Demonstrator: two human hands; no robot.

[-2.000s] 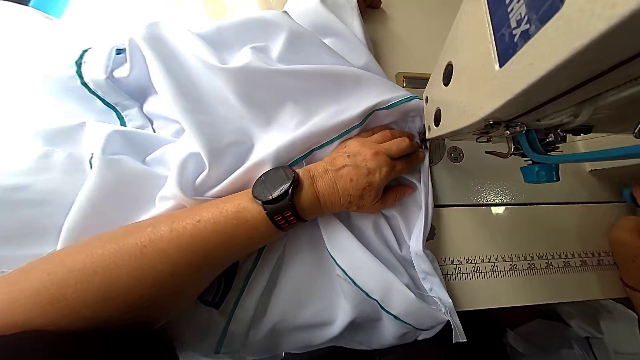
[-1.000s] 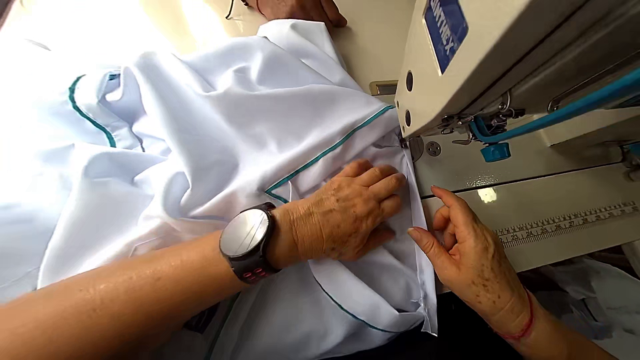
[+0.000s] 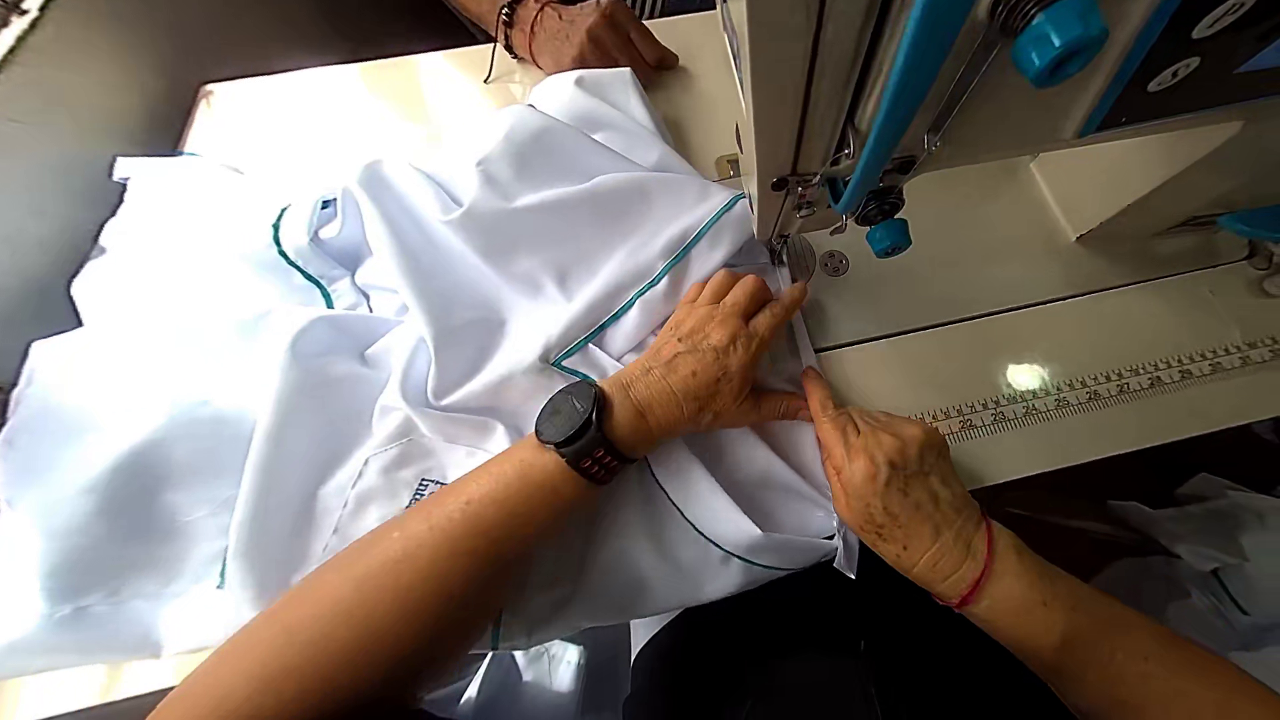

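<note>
A white garment (image 3: pixel 520 230) with green piping is spread over the bed of a sewing machine (image 3: pixel 940 250). Its right edge runs under the needle and presser foot (image 3: pixel 778 250). My left hand (image 3: pixel 705 350), with a dark watch on the wrist, lies palm down on the cloth just below the foot, index finger by the edge. My right hand (image 3: pixel 885 480), with a red string on the wrist, holds the garment's folded edge between thumb and fingers, touching my left thumb. The fingertips under the fold are partly hidden.
Another person's hand (image 3: pixel 600 40) with a dark bracelet rests on the table at the top. A measuring scale (image 3: pixel 1060 400) runs along the machine bed's front at right. More white cloth (image 3: pixel 1200 560) lies lower right. A blue thread knob (image 3: pixel 888 238) sits beside the needle.
My right hand has come in from the right edge and closed on the garment's edge. My left hand stays on the cloth near the foot. The view has shifted and turned.
</note>
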